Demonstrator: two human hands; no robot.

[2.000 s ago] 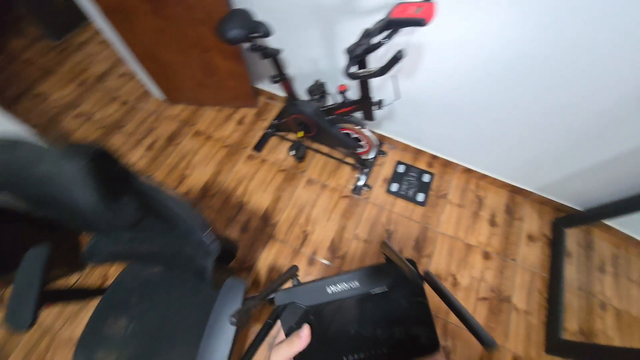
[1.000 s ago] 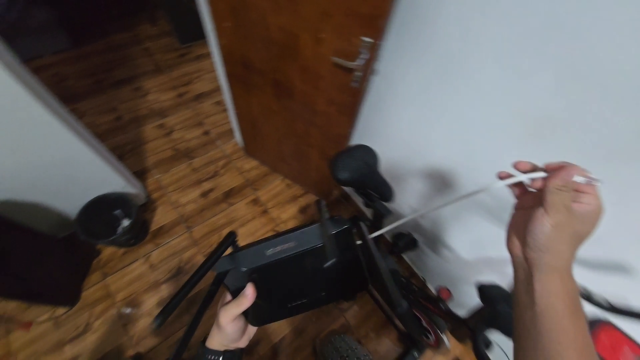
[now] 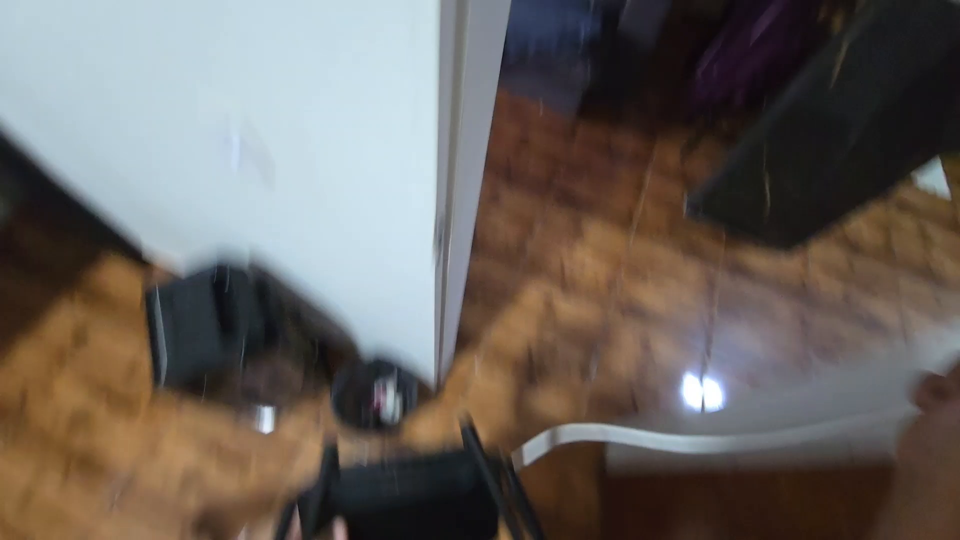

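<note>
A black router with several antennas (image 3: pixel 416 495) is at the bottom of the view, blurred. My left hand (image 3: pixel 339 529) grips its lower left side; only bits of the fingers show at the bottom edge. From near the router's right side a flat white cable (image 3: pixel 675 441) runs in a loose wave to the right. At its far end, by the right edge, is my right hand (image 3: pixel 934 420), cut off by the frame and blurred, with its fingers closed around the cable.
A round dark bin (image 3: pixel 373 394) with some litter stands at the foot of a white wall (image 3: pixel 300 150), beside a door frame (image 3: pixel 469 187). Left of it is a dark boxy object (image 3: pixel 217 322). A long dark panel (image 3: pixel 825 135) juts in at upper right, over the wood-look floor (image 3: pixel 585 285).
The view has swung left to the doorway and bin. My right hand came into view holding the white cable between the first and second frames. The cable, straight a second ago, now hangs in a wave.
</note>
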